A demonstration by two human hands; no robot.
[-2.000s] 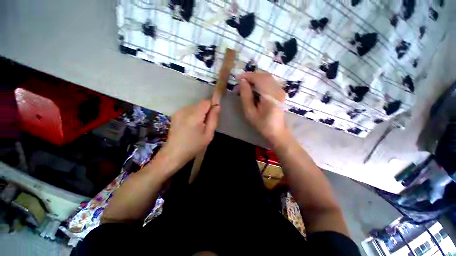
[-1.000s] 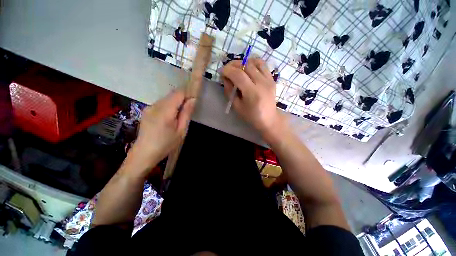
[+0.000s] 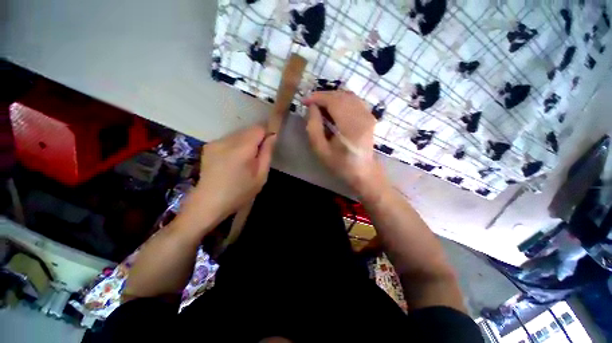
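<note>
The black-and-white print piece lies on the off-white table with its hemmed edge towards me. My left hand is shut on the wooden ruler, whose upper end lies across the cloth edge and whose lower end hangs past the table edge. My right hand holds the slim pale marking pen like a pencil, just right of the ruler. Its fingertips are at the cloth edge. The pen's tip cannot be made out.
The off-white table runs across the view. A red plastic crate stands below left. Printed cloth hangs under the table. A dark iron, a green-barrelled tool and crumpled plastic bags lie at right. A narrow tie lies by the cloth.
The cloth sits further right in view than two seconds ago. Since one second ago, the pen has swung from blue end up to lying back over my right hand, fingertips at the edge beside the ruler.
</note>
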